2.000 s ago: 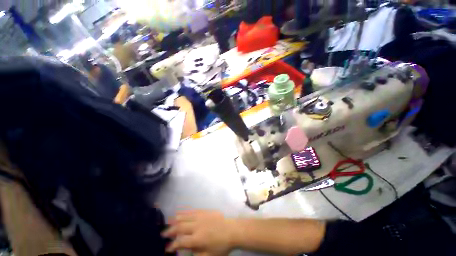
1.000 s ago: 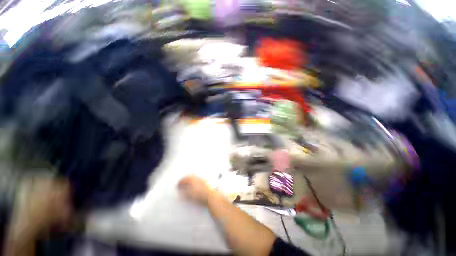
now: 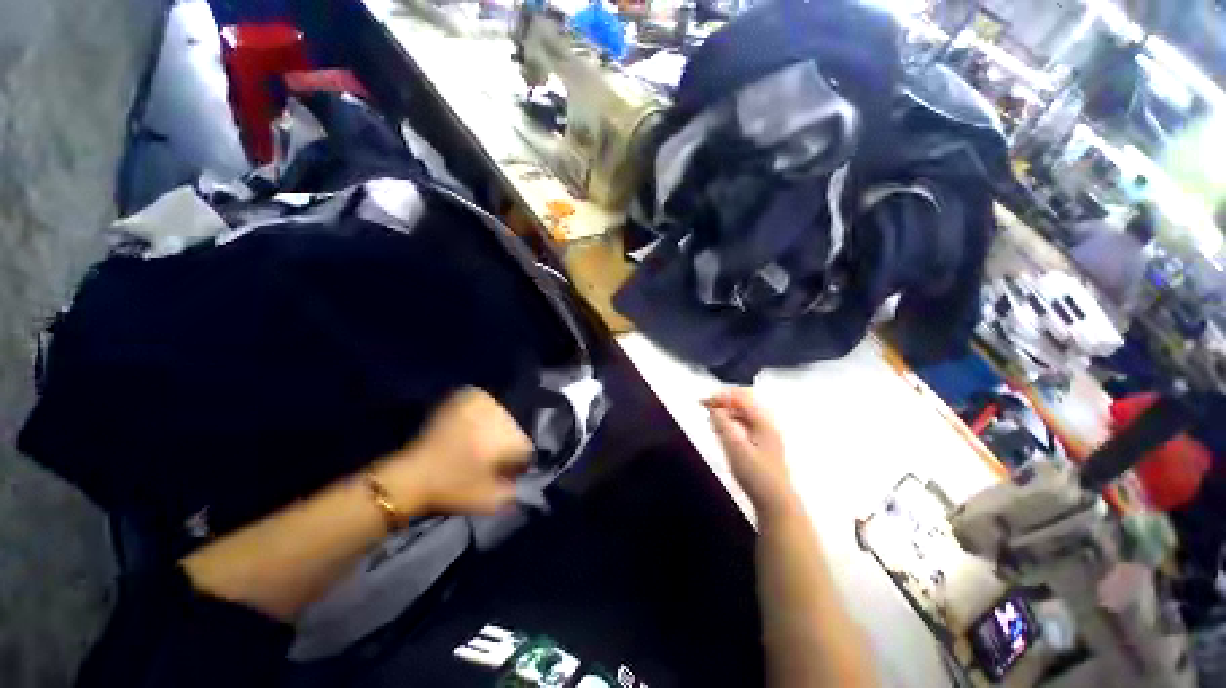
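Note:
My left hand (image 3: 471, 454), with a gold-coloured bracelet, lies blurred at the right edge of a large navy garment pile (image 3: 296, 329) with white and grey parts. Its fingers are curled beside pale cloth, and whether they grip it cannot be told. My right hand (image 3: 748, 441) is over the white table (image 3: 820, 444), loosely open, and no cloth shows in it. A second heap of navy and grey garments (image 3: 773, 175) lies on the table beyond it. The sewing machine (image 3: 1035, 524) is at the lower right, with a lit phone (image 3: 1002, 632) beside it.
A red stool-like object (image 3: 265, 74) stands behind the left pile. Another machine (image 3: 585, 114) is beyond the table heap. A red bag-like lump (image 3: 1163, 450) and black-and-white pieces (image 3: 1049, 312) are at the right. Dark clothing with white lettering (image 3: 518, 655) shows at the bottom.
The view has swung left, so the machine now sits at the lower right and the left garment pile shows. My left hand is now at that pile; my right hand remains over the table.

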